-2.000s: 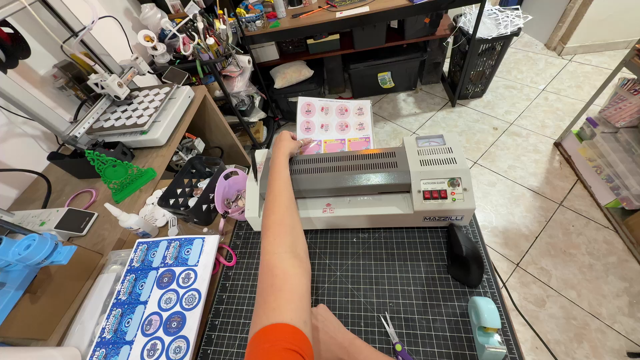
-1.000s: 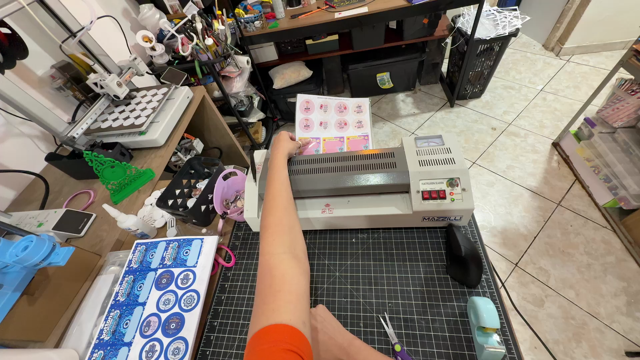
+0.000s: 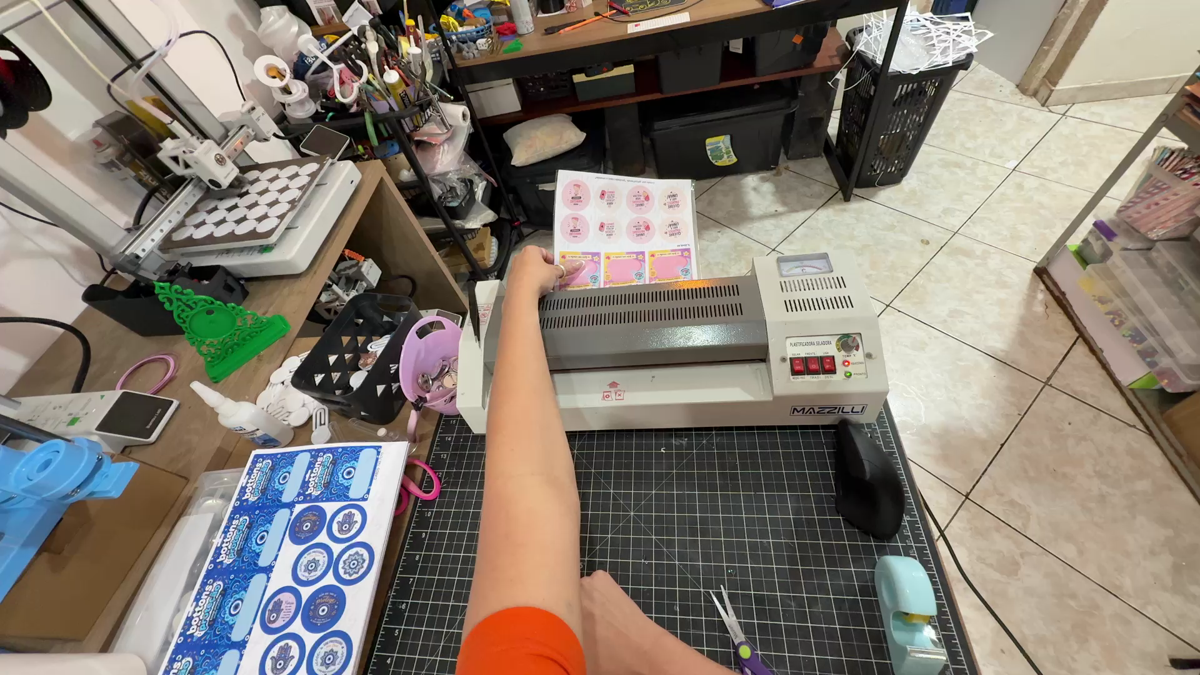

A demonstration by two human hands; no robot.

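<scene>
A grey and white laminator (image 3: 656, 337) stands across the far edge of a black gridded cutting mat (image 3: 694, 487), its indicator lights lit. Behind it a sheet of pink printed round and rectangular designs (image 3: 626, 225) sticks up from the machine's rear. My left hand (image 3: 536, 272) reaches over the laminator's left end, its fingers at the sheet's lower left corner; whether they grip it cannot be told. My right hand (image 3: 600, 600) is low in the view near the mat, partly behind the left arm, its fingers hidden. Small scissors (image 3: 736, 633) lie to its right.
A black mouse (image 3: 867, 480) and a light blue tape dispenser (image 3: 907, 614) are on the mat's right side. Blue printed sheets (image 3: 281, 553), a black basket (image 3: 358, 356), a lilac container (image 3: 429, 366) and a glue bottle (image 3: 240, 415) sit at left. A cable runs along the right edge.
The pink sheet has come farther out at the laminator's rear, with more of its rectangular designs showing. My left hand stays at its corner.
</scene>
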